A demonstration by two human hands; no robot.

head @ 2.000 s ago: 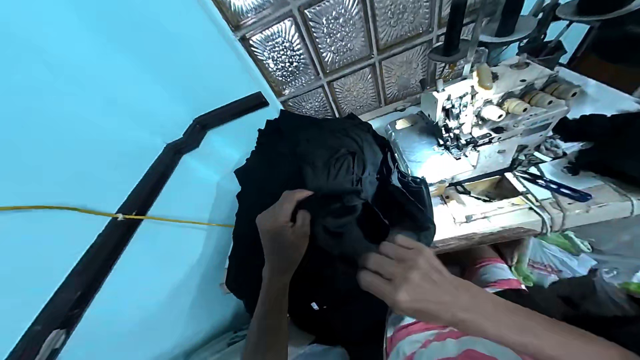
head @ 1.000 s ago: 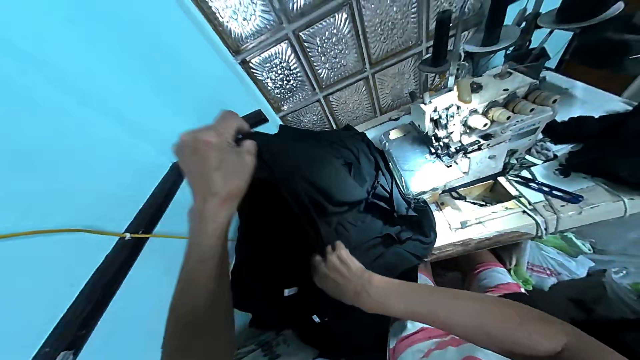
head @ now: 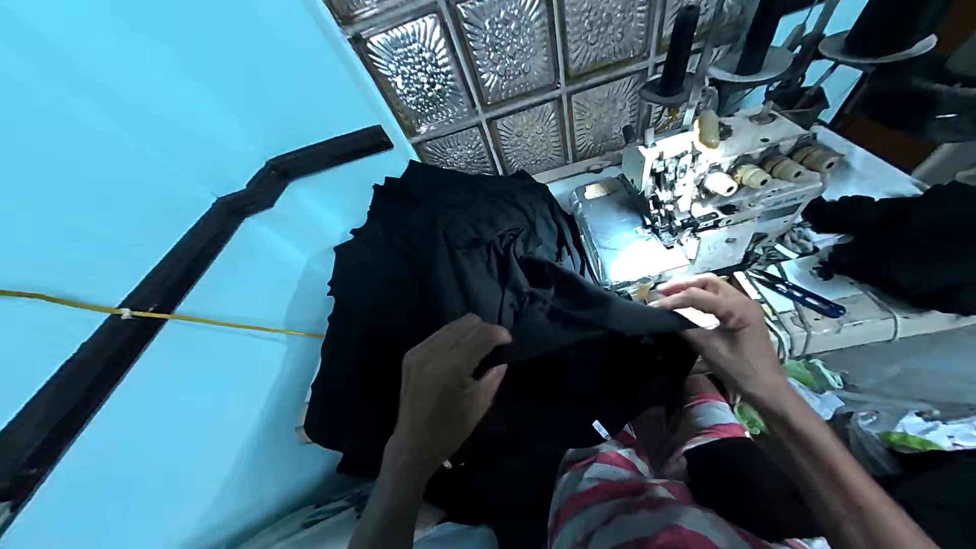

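Observation:
A piece of black fabric (head: 595, 313) stretches between my two hands, above a stack of black cut fabric (head: 396, 267) beside the wall. My right hand (head: 720, 324) pinches its edge between thumb and fingers, just in front of the overlock sewing machine (head: 724, 191). My left hand (head: 454, 374) lies at the fabric's near left part, fingers curled, thumb apart; whether it grips the cloth cannot be told. A small white tag (head: 601, 430) shows on the black cloth below.
Thread cones (head: 679, 53) stand behind the machine. Blue-handled snips or tweezers (head: 801, 293) lie on the table right of it, near a black fabric heap (head: 907, 244). A yellow cord (head: 229, 325) crosses the blue wall. Plastic bags (head: 877, 427) lie lower right.
My left hand has come down from the upper left by the wall to the near part of the cloth. My right hand has moved right and up, drawing out a fabric edge.

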